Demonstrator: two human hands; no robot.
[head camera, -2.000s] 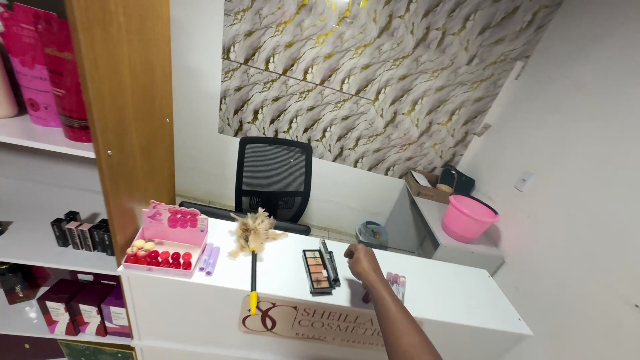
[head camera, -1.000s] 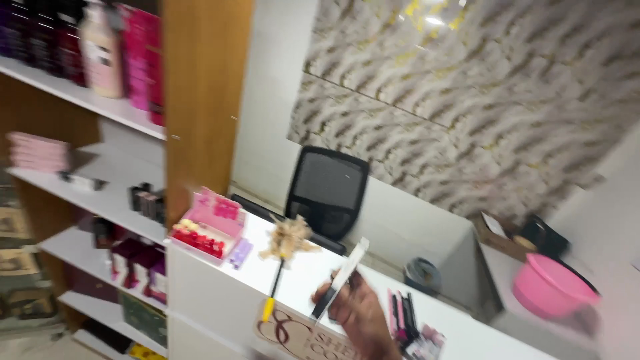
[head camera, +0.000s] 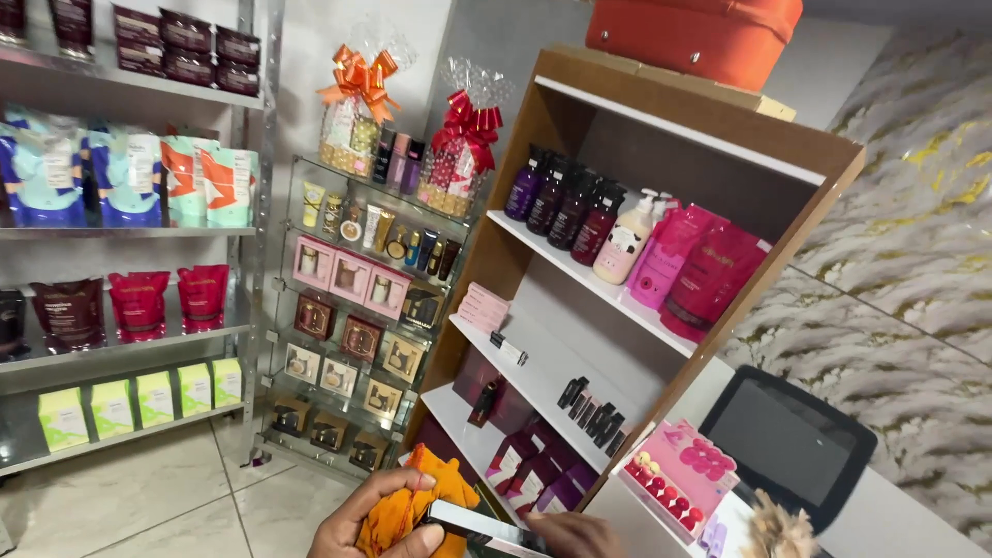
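Note:
At the bottom of the head view, my left hand (head camera: 372, 504) grips a bunched orange cloth (head camera: 411, 496) and, between thumb and cloth, the left end of a slim flat case (head camera: 484, 528) with a pale edge and dark parts. My right hand (head camera: 573, 535), blurred, is at the case's right end; its fingertips are partly hidden, but they appear closed on it. On the white counter at right stand a pink display box (head camera: 678, 477) of round red and pink items, lilac tubes (head camera: 713, 535) and a dried, feathery tuft (head camera: 775, 527).
A wooden shelf unit (head camera: 806, 182) with bottles and boxes rises behind my hands. Glass shelves (head camera: 372, 182) with gift sets stand left of it, then metal shelves (head camera: 155, 231) with pouches. A black chair (head camera: 787, 442) is behind the counter. Floor tiles (head camera: 186, 480) show lower left.
The view has swung left toward the shelves. A hand reached over the counter, then held up a slim case; now both hands are at a slim case, with an orange cloth in my left.

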